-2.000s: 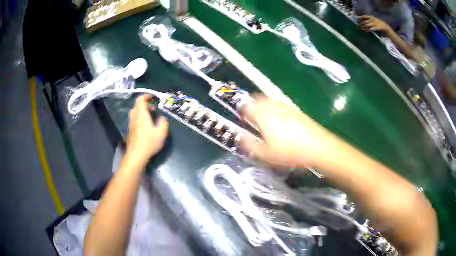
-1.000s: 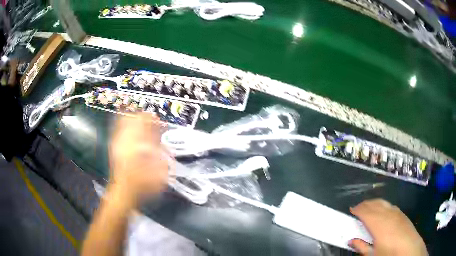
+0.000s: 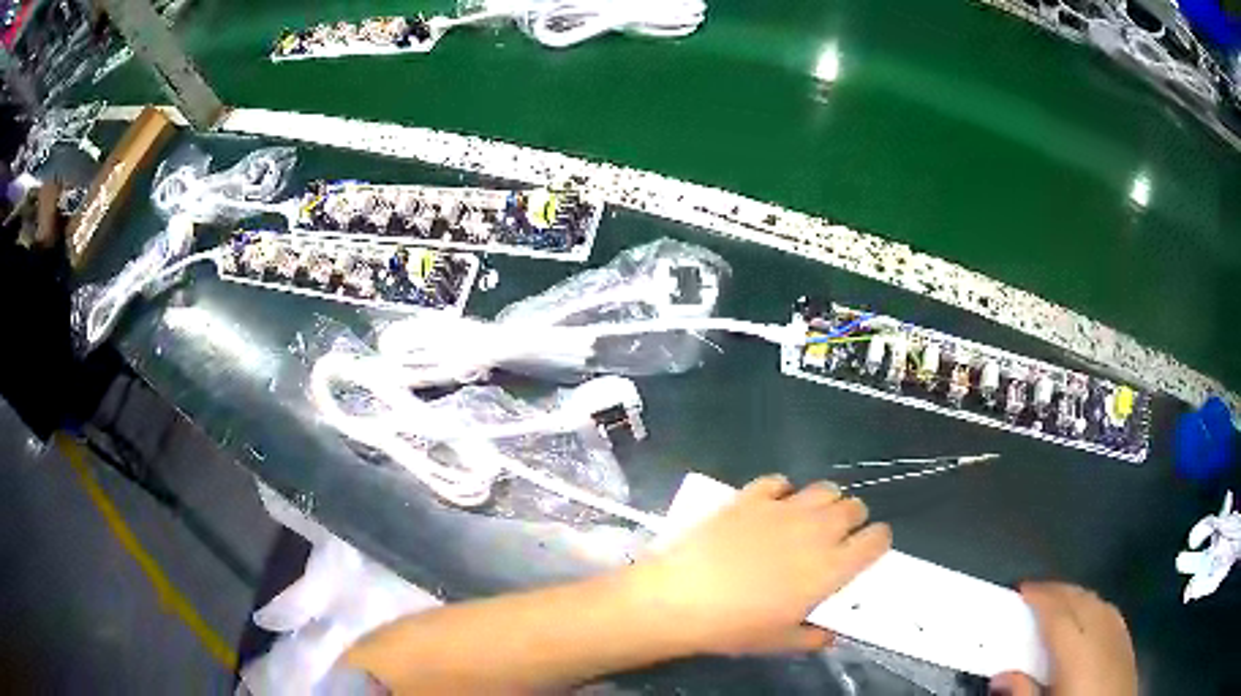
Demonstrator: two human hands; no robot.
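A long white housing bar [image 3: 939,608] lies at the bench's front edge, plain face up with small dark holes. My left hand [image 3: 769,564] lies over its left part, fingers over the far edge. My right hand [image 3: 1082,639] grips its right end, partly cut off by the frame's bottom. A white power cord [image 3: 578,498] runs from its left end into clear plastic, with a white plug [image 3: 608,407] beside it. Whether a wired base sits under the bar is hidden.
A wired base [image 3: 973,381] lies behind, its bagged cord leading left. Tweezers [image 3: 919,469] lie in front of it. Two more wired bases [image 3: 442,218] lie at back left. A blue round thing [image 3: 1203,438] and white crumpled lump [image 3: 1209,548] are at right. A speckled rail [image 3: 762,231] borders the green conveyor belt.
My left hand has moved right, from over the cords onto the white bar. My right hand stays at the bar's right end, slightly lower. The view has shifted slightly.
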